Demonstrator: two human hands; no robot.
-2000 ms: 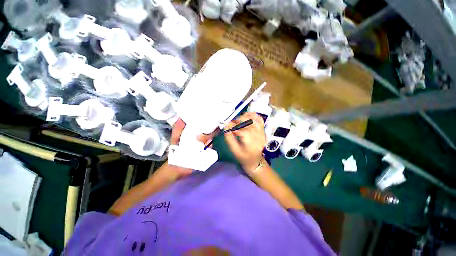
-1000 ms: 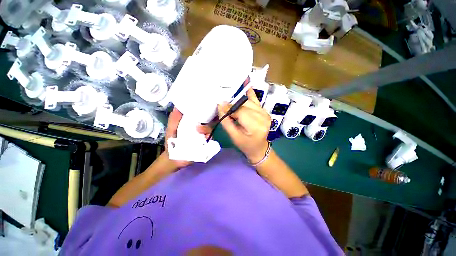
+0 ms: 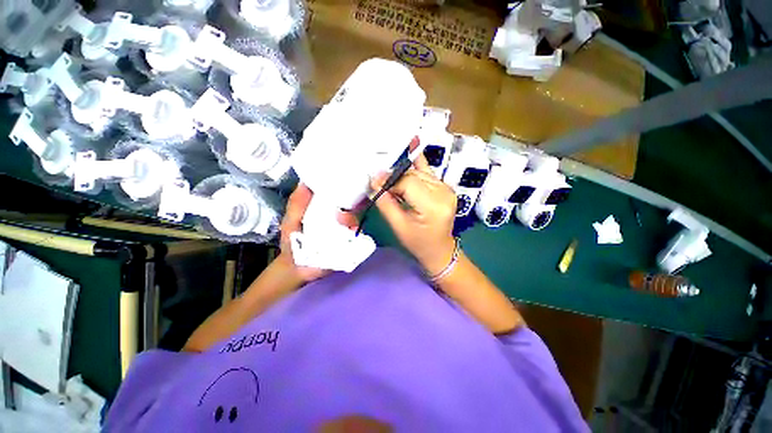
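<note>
A white security camera [image 3: 360,127] is held up in front of my chest, its rounded housing pointing away from me and its bracket with a flat square plate [image 3: 332,249] toward me. My left hand [image 3: 296,221] is closed around the bracket end, partly hidden under it. My right hand [image 3: 419,207] is at the camera's right side, with fingers on the black pigtail cable [image 3: 391,179], whose thicker connector lies across the fingertips. A small dark blue patch shows between the housing and my right fingers; I cannot tell what it is.
Bagged cameras [image 3: 166,116] fill the left. Several cameras [image 3: 499,193] stand in a row behind my right hand. A loose white heap [image 3: 544,41] lies on cardboard [image 3: 584,101]. At right lie a yellow tool [image 3: 568,256], tissue scrap [image 3: 607,230], orange-brown bottle [image 3: 660,284] and white part [image 3: 684,240].
Since the earliest frame the view has shifted, showing more of the cardboard's print. The camera stays in both hands. My right hand and the black cable have moved slightly against the housing.
</note>
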